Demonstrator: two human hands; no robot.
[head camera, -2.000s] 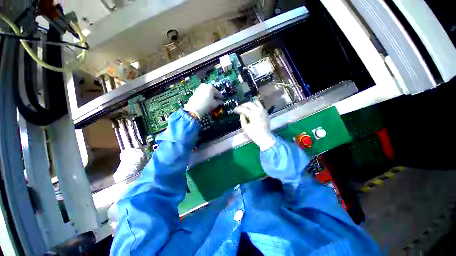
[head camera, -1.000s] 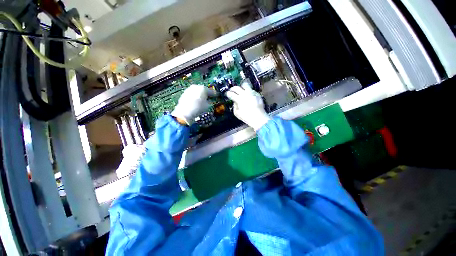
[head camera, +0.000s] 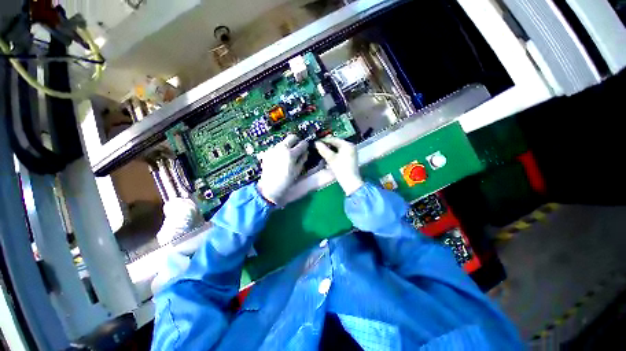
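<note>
A populated green board (head camera: 223, 134) lies between the conveyor rails, with an orange-copper coil (head camera: 276, 114) and pale round capacitors (head camera: 259, 126) near its middle. My left hand (head camera: 281, 166), in a white glove, is at the board's front edge, fingers bent. My right hand (head camera: 339, 159), also white-gloved, is just right of it, thumb and fingertips brought together. A small dark part (head camera: 313, 146) shows between the fingertips of both hands. I cannot tell whether either hand grips it or only touches it.
The front rail (head camera: 439, 110) and back rail (head camera: 226, 74) run on either side of the board. A green control panel (head camera: 439, 147) with a red emergency stop (head camera: 414, 173) is in front. A red bin (head camera: 456, 240) of small boards stands below. A white crumpled cloth (head camera: 180, 218) lies left.
Both hands have moved from over the board's middle to its front edge, uncovering the coil and capacitors. The red bin and emergency stop show more fully.
</note>
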